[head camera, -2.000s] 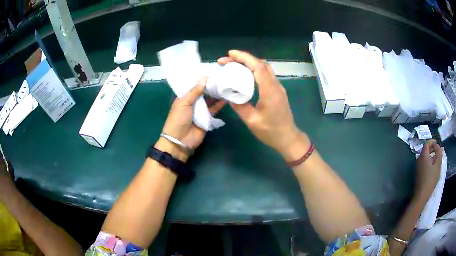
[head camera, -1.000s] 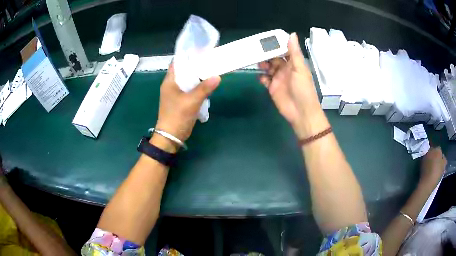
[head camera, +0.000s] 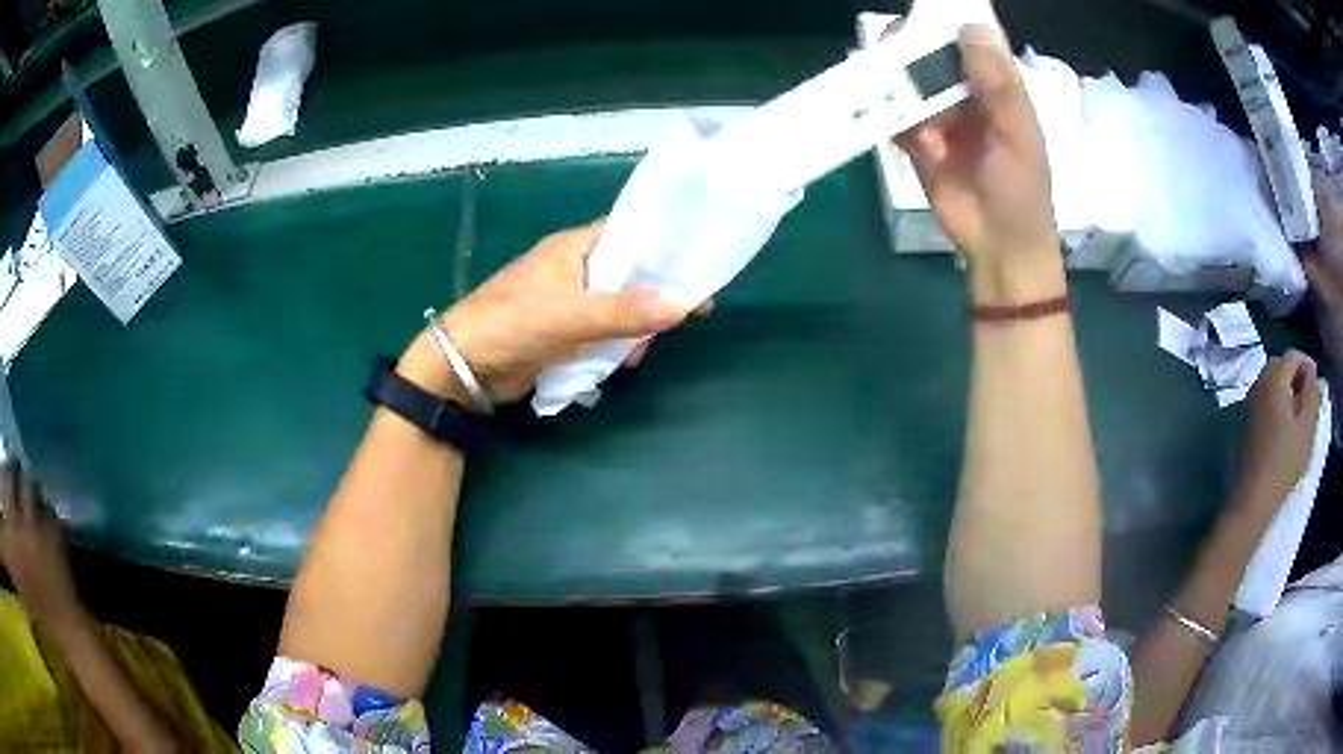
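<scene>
A glossy white handheld device with a dark square window slants up to the right. Its lower end is inside the flared mouth of a soft white sleeve. My left hand grips the sleeve around its lower part, and the sleeve's tail hangs below the fingers. My right hand holds the device's upper end beside the dark window. The device's tip reaches the top edge of the picture.
A pale rail crosses the green bench. A blue and white carton stands left; a spare sleeve lies beyond the rail. Sleeved devices in cartons and paper slips are right. Other people's arms show at both sides.
The device has moved up and right with my right hand, its lower end now within the sleeve. The narrow carton that lay at the left is no longer there.
</scene>
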